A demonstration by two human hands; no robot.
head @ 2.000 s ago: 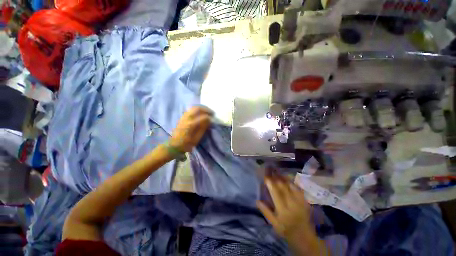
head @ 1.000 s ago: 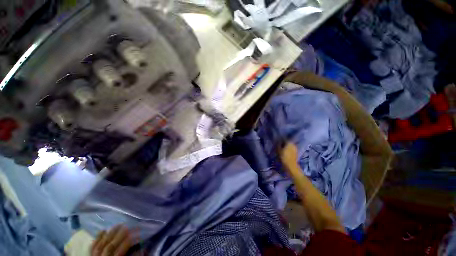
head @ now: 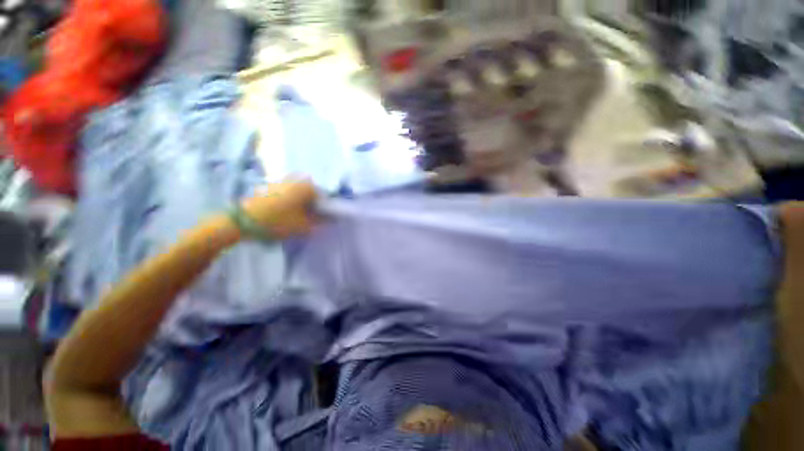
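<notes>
A light blue garment piece (head: pixel 547 251) is stretched wide across the front of the machine and above my lap. My left hand (head: pixel 286 210) is closed on its left end. At the far right edge a blurred brown shape touches the cloth's other end. It may be my right hand, cut off by the picture's edge, but I cannot tell its grip. The off-white overlock machine (head: pixel 520 97) stands behind the cloth, with a bright lamp spot at its left. More light blue cloth lies on the table at left (head: pixel 159 176).
Red plastic bags (head: pixel 79 79) are at the upper left. Darker blue cloth (head: pixel 229 379) hangs below the table edge at left. A checked apron (head: pixel 423 392) covers my lap. A blurred red and blue slim item (head: pixel 674 173) lies on the table's right.
The view has swung back left from the carton. My left hand now grips cloth that is pulled out wide to the right. The right hand has left the heaped cloth in the carton.
</notes>
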